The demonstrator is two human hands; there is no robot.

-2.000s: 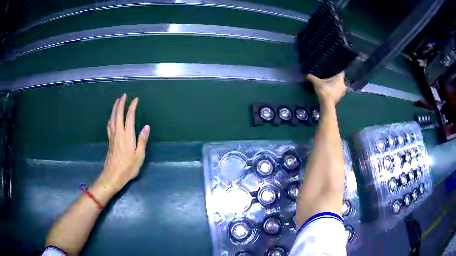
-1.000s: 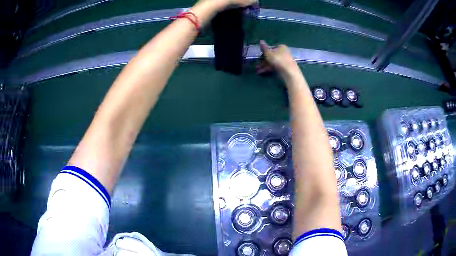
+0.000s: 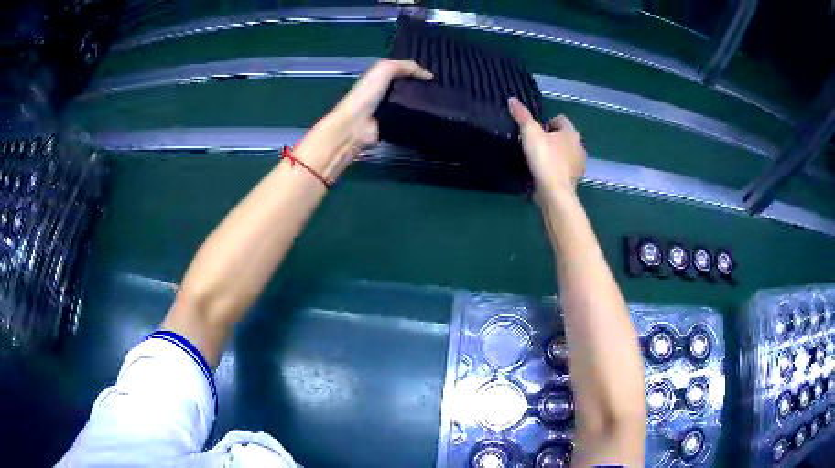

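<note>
My left hand (image 3: pixel 371 101) and my right hand (image 3: pixel 554 151) grip the two ends of a stack of empty black strips (image 3: pixel 458 101). The stack is ribbed on top and lies lengthwise across, over the metal rails. A filled strip (image 3: pixel 682 259) with a short row of bright round units lies on the green surface, right of my right forearm. A clear blister tray (image 3: pixel 462 393) lies nearest me, with round units in some pockets and empty pockets at its left. My right forearm hides part of this tray.
A second clear tray of units (image 3: pixel 797 366) is at the right edge. Stacked clear trays (image 3: pixel 46 228) stand at the far left. Long silver rails (image 3: pixel 220 139) run across the green bench (image 3: pixel 412 238). A dark bar (image 3: pixel 797 160) slants at the upper right.
The black stack has moved left from the upper right and turned from upright to crosswise. Both hands now grip it; two seconds ago only my right hand did, and my left was open.
</note>
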